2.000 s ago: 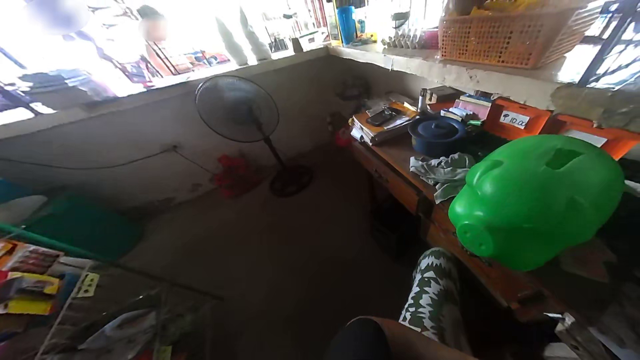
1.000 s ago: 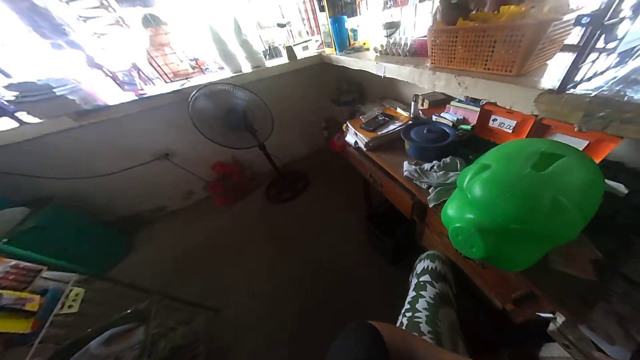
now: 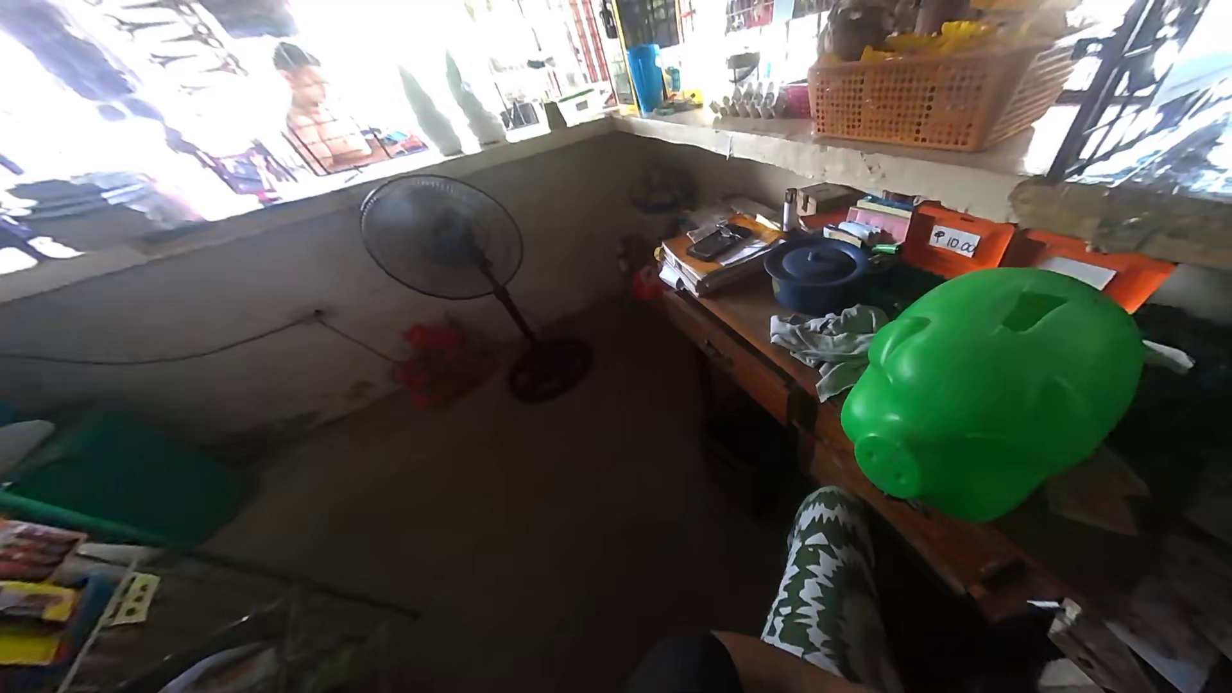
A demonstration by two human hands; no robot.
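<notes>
Neither of my hands shows in the head view. At the lower edge an arm in a green and white patterned sleeve [image 3: 818, 587] reaches toward the desk's front, but no hand can be made out; it may instead be a covered leg. A green plastic piggy bank [image 3: 1001, 385] lies on the wooden desk [image 3: 741, 361], its snout toward the front edge. Beside it are a crumpled grey cloth [image 3: 828, 342] and a dark blue lidded pot [image 3: 818, 274]. A phone [image 3: 717, 241] rests on stacked papers and envelopes at the desk's far end.
A standing fan [image 3: 443, 236] is near the low wall, with a red plastic bag [image 3: 433, 366] beside it. An orange basket [image 3: 914, 101] and a blue tumbler [image 3: 645, 77] stand on the ledge. Lower left are a green bin [image 3: 125, 481] and packaged goods. A person [image 3: 318, 120] is outside.
</notes>
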